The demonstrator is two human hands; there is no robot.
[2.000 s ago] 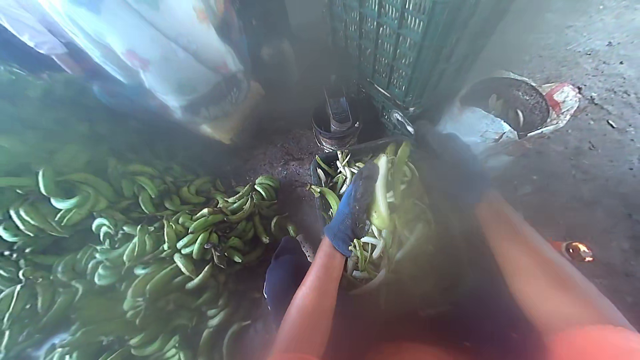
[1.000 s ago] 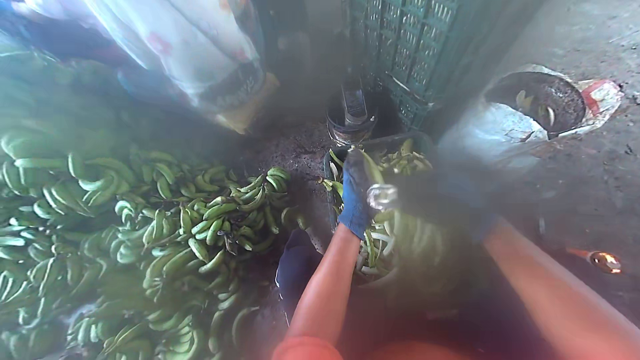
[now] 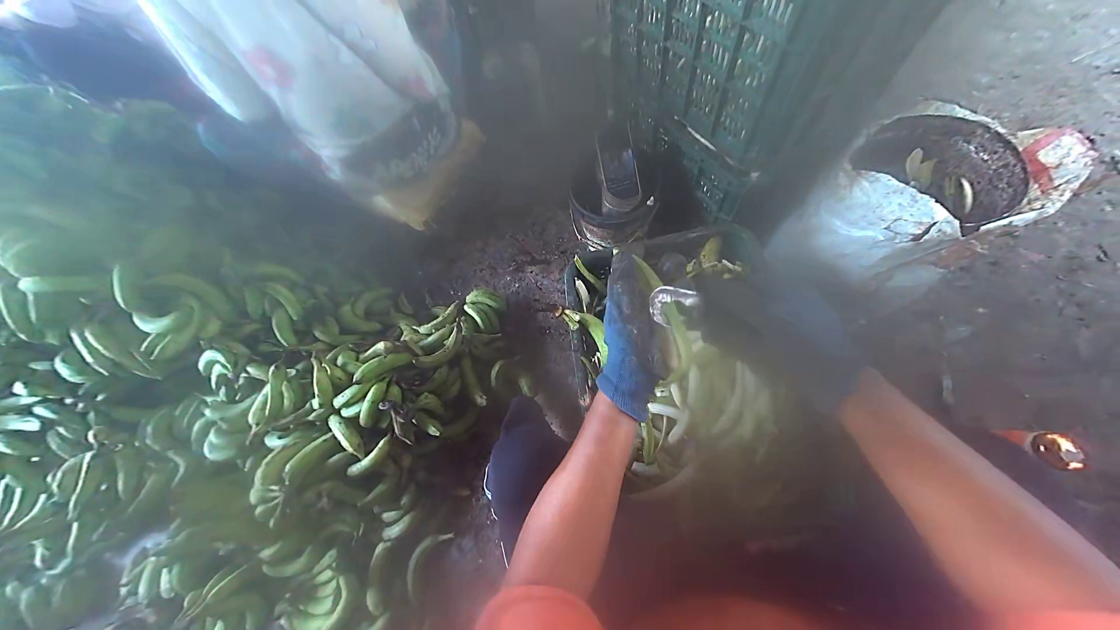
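Note:
My left hand (image 3: 632, 337), in a blue and grey glove, is closed around a green banana (image 3: 648, 273) above a dark crate (image 3: 579, 367). A metal peeling tool with a looped end (image 3: 675, 300) touches the fruit; its handle runs into my right hand (image 3: 774, 324), also gloved and badly blurred by haze. Pale peeled bananas and strips of peel (image 3: 713, 394) fill the crate beneath both hands.
A large heap of green bananas (image 3: 367, 394) covers the floor at left. Ahead stand a black bucket (image 3: 612, 210) and a stacked green plastic crate (image 3: 717, 79). At right lie a sack-wrapped basin (image 3: 971, 157) and a shiny orange-handled object (image 3: 1057, 450). White sacking (image 3: 350, 96) hangs upper left.
Two seconds ago a pale green banana pointed down from my left hand; now the fruit is upright in it. My right hand has brought the metal tool against the fruit.

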